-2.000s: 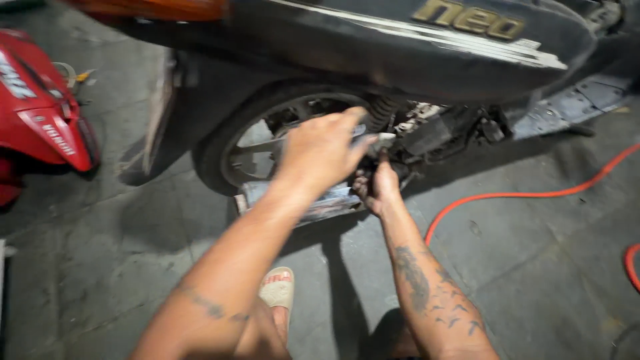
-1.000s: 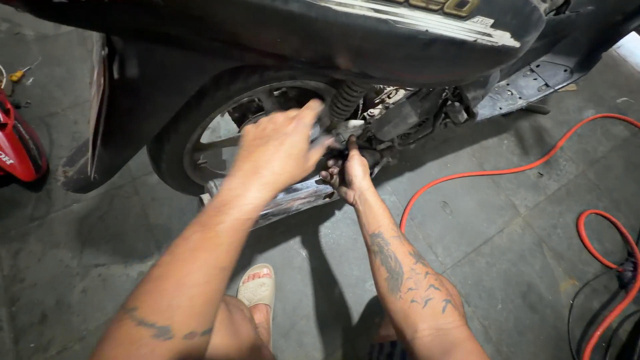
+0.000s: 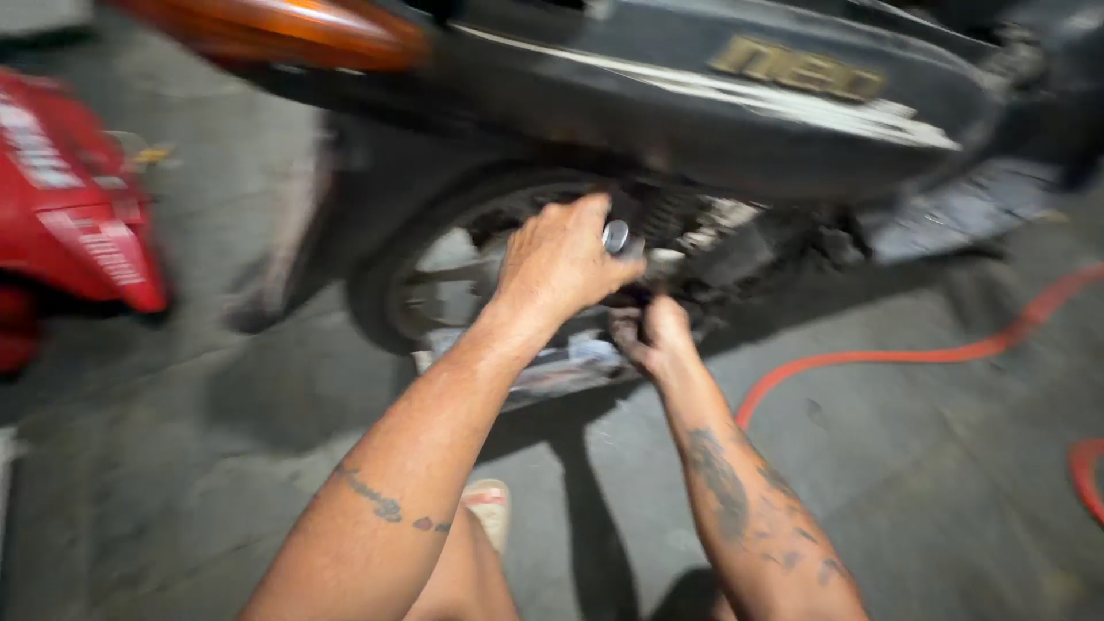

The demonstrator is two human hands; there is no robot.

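Note:
A dark motor scooter [image 3: 621, 121] stands across the upper part of the view, with its rear wheel [image 3: 388, 285] behind my hands. My left hand [image 3: 561, 250] is closed around a chrome metal tool [image 3: 616, 236], whose round end shows between thumb and fingers; its kind is unclear. Lower and to the right, my right hand [image 3: 655, 332] reaches in beside the wheel, near the engine parts [image 3: 733, 250]. Its fingertips are dark with grime, and what they touch is hidden and blurred. A pale fitting [image 3: 666, 257] shows just above that hand.
An orange-red hose [image 3: 897, 355] curves over the grey floor at the right. Red bodywork [image 3: 86, 198] of another vehicle is at the far left. The scooter's mudguard [image 3: 302, 224] hangs behind the wheel. A sandalled foot [image 3: 490, 511] is below my arms.
The round chrome end now shows in my left hand. My right hand stays low beside the wheel. The view has swung left since one second ago.

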